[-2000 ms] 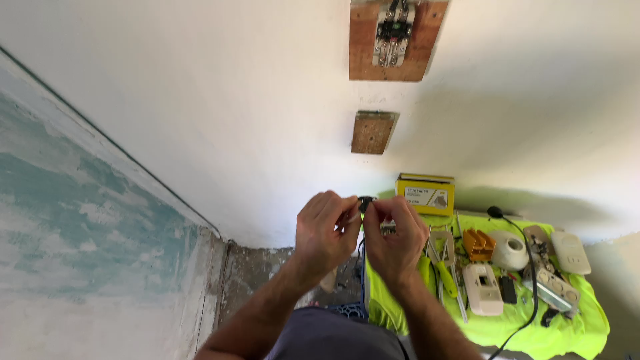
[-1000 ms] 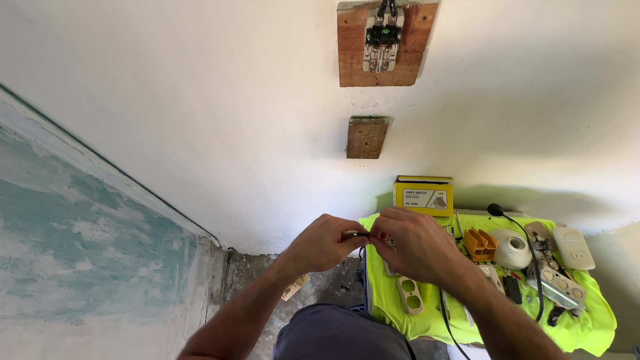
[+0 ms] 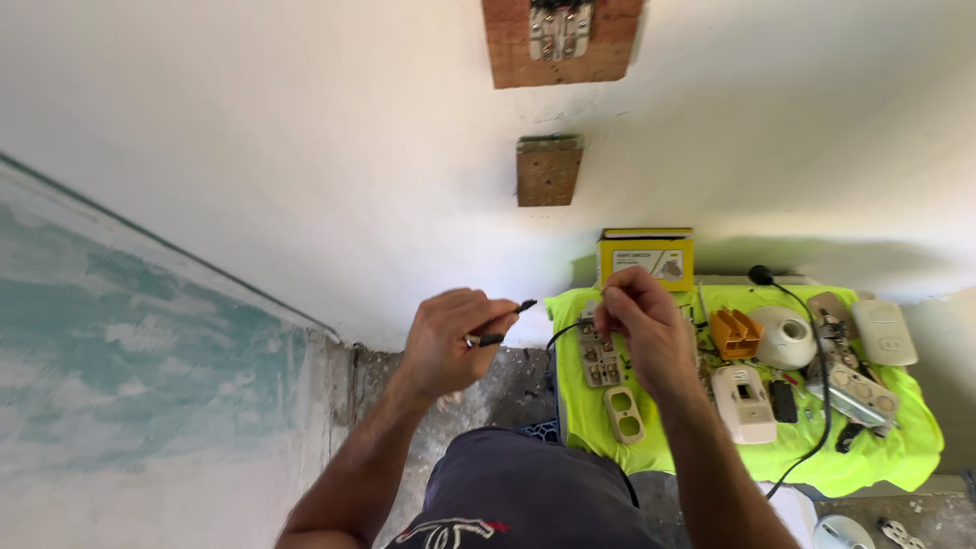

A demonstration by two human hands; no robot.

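My left hand [image 3: 457,335] is closed around a short black item [image 3: 488,339], perhaps a cable piece or small tool, whose dark ends stick out near the thumb. To its right, my right hand [image 3: 637,320] is raised over the cloth with thumb and fingertips together; whether something small is between them I cannot tell. Just left of and below that hand lies an opened outlet body with metal contacts [image 3: 598,354], a black wire at its upper end. Under it rests a beige duplex outlet cover [image 3: 624,415].
A neon yellow cloth [image 3: 656,457] carries an orange plastic part [image 3: 736,333], a white lamp holder [image 3: 781,338], a white switch housing [image 3: 743,404] and a metal outlet strip [image 3: 854,393]. Behind stands a knife switch box [image 3: 648,263]. Wooden blocks [image 3: 547,171] are on the wall.
My hands, together in both earlier frames, are now apart, the left holding the black item. The outlet body beside my right hand now shows clearly.
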